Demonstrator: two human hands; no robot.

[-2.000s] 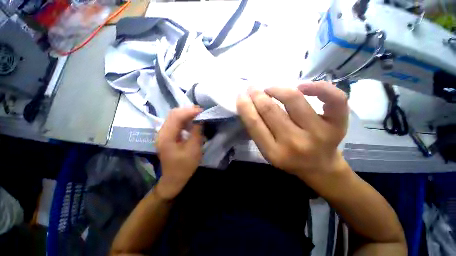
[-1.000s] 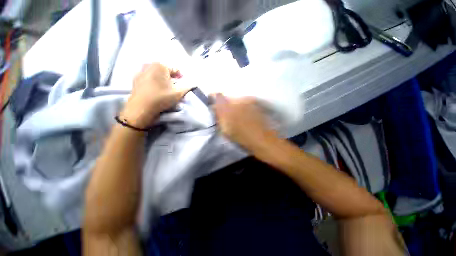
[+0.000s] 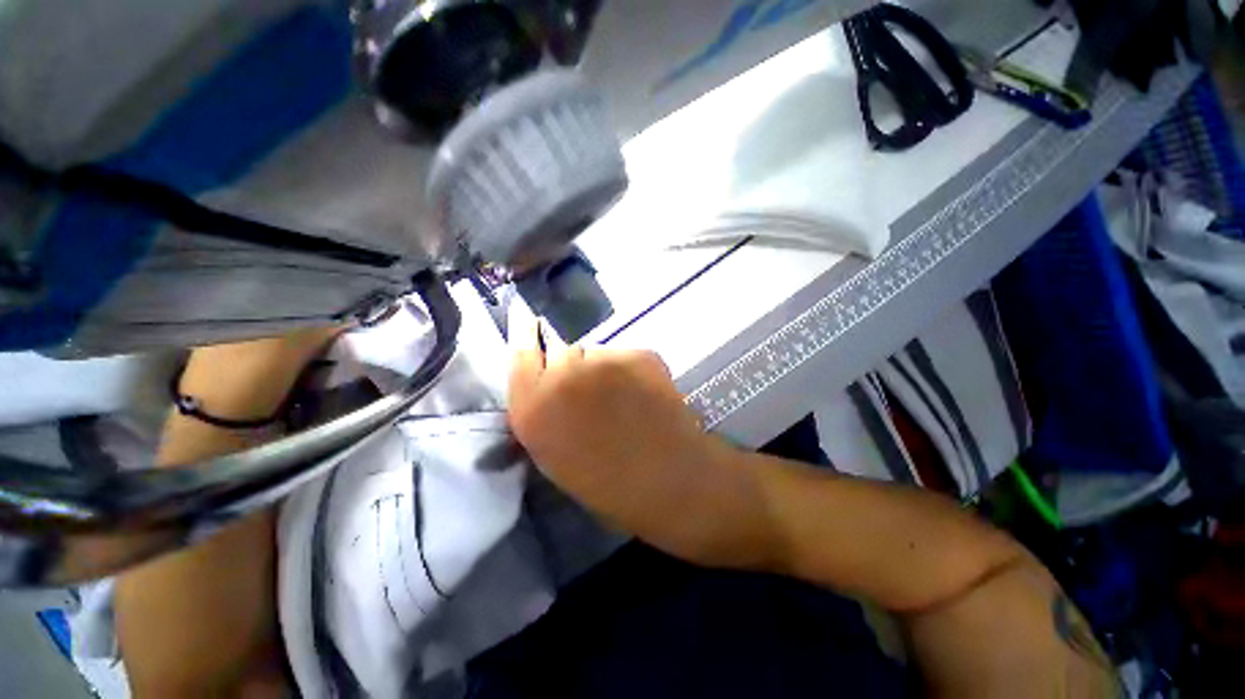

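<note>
The striped garment body (image 3: 451, 498), pale with dark grey stripes, lies bunched under the needle area and hangs over the front edge toward my lap. The sewing machine head (image 3: 178, 150) with its blue band looms close at upper left. Its presser foot and needle area (image 3: 494, 290) shows small and partly hidden. My right hand (image 3: 601, 423) is closed on the garment cloth just in front of the foot, fingertips pinched. My left hand (image 3: 294, 366) is mostly hidden behind the machine head and a curved metal rod; only its wrist side shows, and its fingers cannot be seen.
Pale cut pieces (image 3: 806, 178) lie stacked right of the needle. Black-handled scissors (image 3: 908, 75) and thread snips (image 3: 1031, 89) lie beyond them. A ruler tape (image 3: 874, 290) runs along the front edge. Striped pieces (image 3: 942, 396) and a blue basket (image 3: 1099, 341) are below at right.
My head has moved close to the machine, which now fills the upper left. Both hands have moved with the cloth from the open table to the needle area.
</note>
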